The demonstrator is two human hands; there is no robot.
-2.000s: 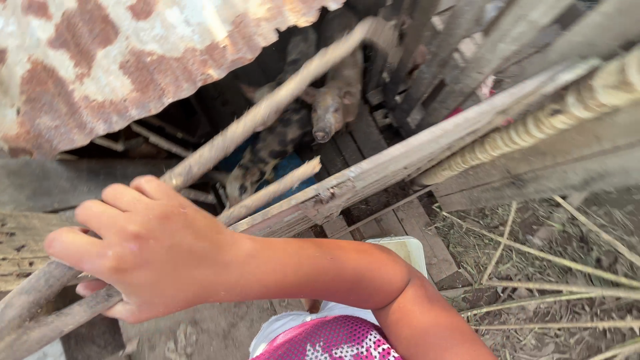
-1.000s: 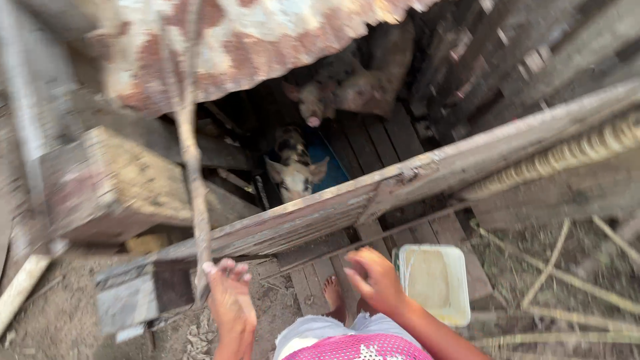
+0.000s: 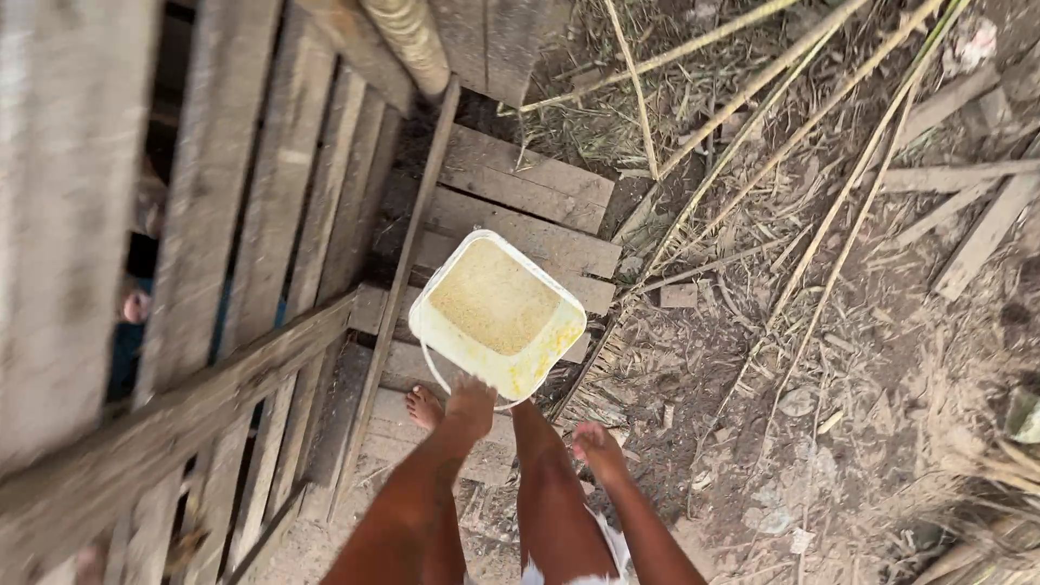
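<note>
A white plastic bucket (image 3: 532, 370) with a thin handle stands tilted toward me over the wooden planks, with pale, grainy feed (image 3: 496, 301) in it and yellow bits on its inner wall. My left hand (image 3: 473, 400) is at the near rim, by the handle; its fingers are blurred, and whether they grip is unclear. To the right of the bucket, my right hand (image 3: 595, 445) hangs over the ground with its fingers loosely curled, touching nothing visible. Part of a pig's snout (image 3: 136, 305) shows through a gap in the fence.
A wooden slat fence (image 3: 268, 195) with a cross rail (image 3: 187, 398) runs along the left. Planks (image 3: 520, 219) form a walkway beneath the bucket. Long dry stalks (image 3: 780, 122) and loose boards (image 3: 983, 227) lie on the littered dirt at right. My bare foot (image 3: 424, 406) is on the planks.
The view has swung down and right, away from the pen's opening. My left hand, on a stick two seconds ago, has left it and is now at the bucket.
</note>
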